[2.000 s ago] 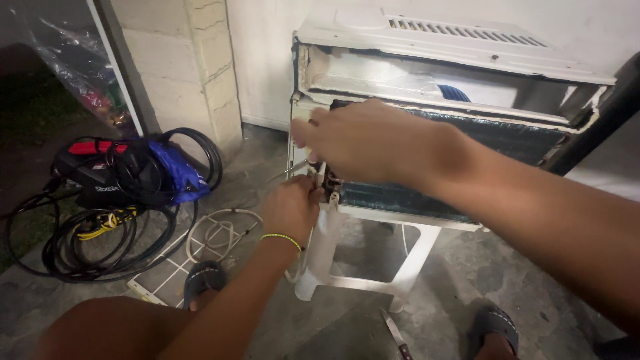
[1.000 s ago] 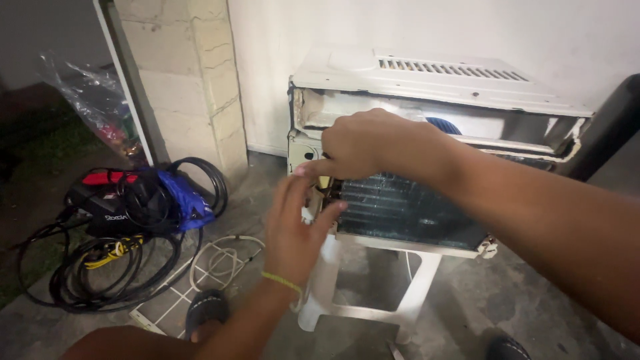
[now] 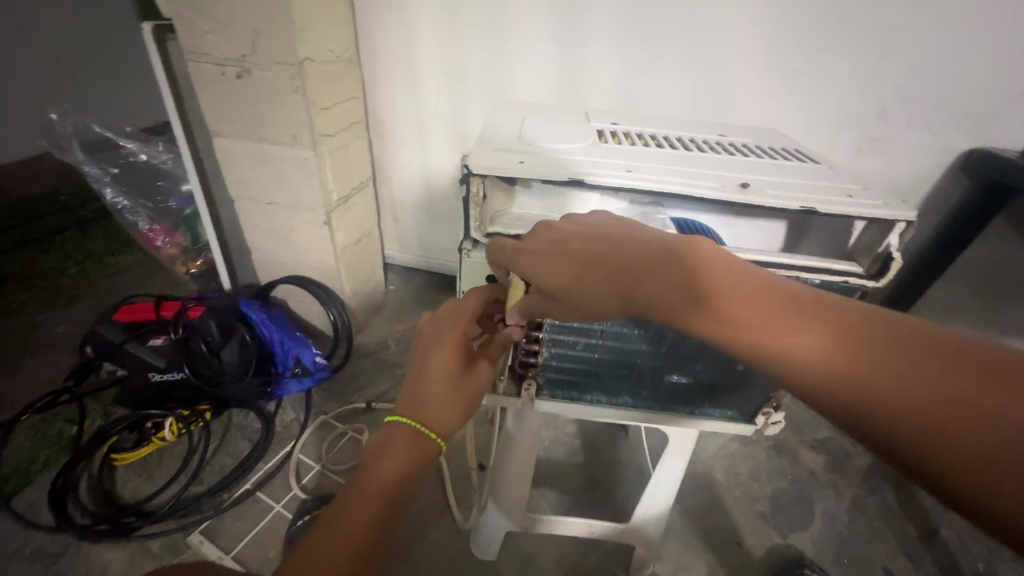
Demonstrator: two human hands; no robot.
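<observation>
A window air conditioner with its front off (image 3: 688, 172) stands on a white plastic stool (image 3: 520, 480). My right hand (image 3: 592, 268) reaches across the coil's upper left, its thumb and fingers closed on a small yellowish piece (image 3: 516, 298), whose kind I cannot tell. Just below and left of it, my left hand (image 3: 460, 352) has its fingertips together at the unit's left edge, touching or nearly touching that piece; what they hold is hidden. Copper tube bends (image 3: 528, 350) show below the fingers, beside the dark finned coil (image 3: 640, 364). Part of a blue fan (image 3: 698, 230) shows in the upper opening.
A black and red machine (image 3: 152, 344) with a blue cloth (image 3: 284, 344) and coiled black hose (image 3: 72, 480) lies on the floor at left. Near it are a white grille frame (image 3: 256, 512) and a pale cord (image 3: 320, 424). A concrete pillar (image 3: 264, 160) stands behind.
My left hand's fingers, spread apart one second ago, have drawn together near the right hand's fingertips. Two seconds ago the left hand was lower, by the coil's lower left corner.
</observation>
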